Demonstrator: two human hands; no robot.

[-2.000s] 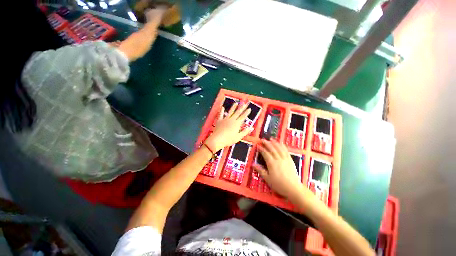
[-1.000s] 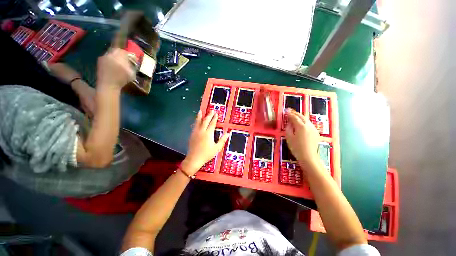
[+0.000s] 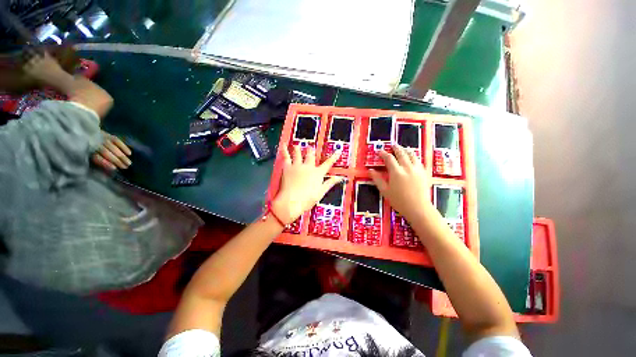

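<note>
An orange-red phone tray [image 3: 471, 209] lies on the green bench in front of me, with two rows of five pockets holding red keypad phones, face up. My left hand [image 3: 301, 185] is spread over the left part of the tray, fingers apart, a thumb near the second upper phone [image 3: 340, 132]. My right hand [image 3: 404, 180] lies over the middle, its fingertips at the keys of the third upper phone [image 3: 381, 131], which sits close against the fourth. Most screens are dark; the right-end ones look paler. My hands partly hide the lower phones.
A pile of black phone batteries [image 3: 258, 144] with a red piece [image 3: 231, 141] lies left of the tray. A white board [image 3: 307, 42] and a grey post [image 3: 446, 45] are behind. A neighbour's sleeve [image 3: 52, 153] is at left. Another red tray [image 3: 547, 254] is at lower right.
The third upper pocket now shows a phone face up. The battery pile has grown, with a red piece in it. The neighbour's arm has moved back to the left. My right hand has moved slightly left.
</note>
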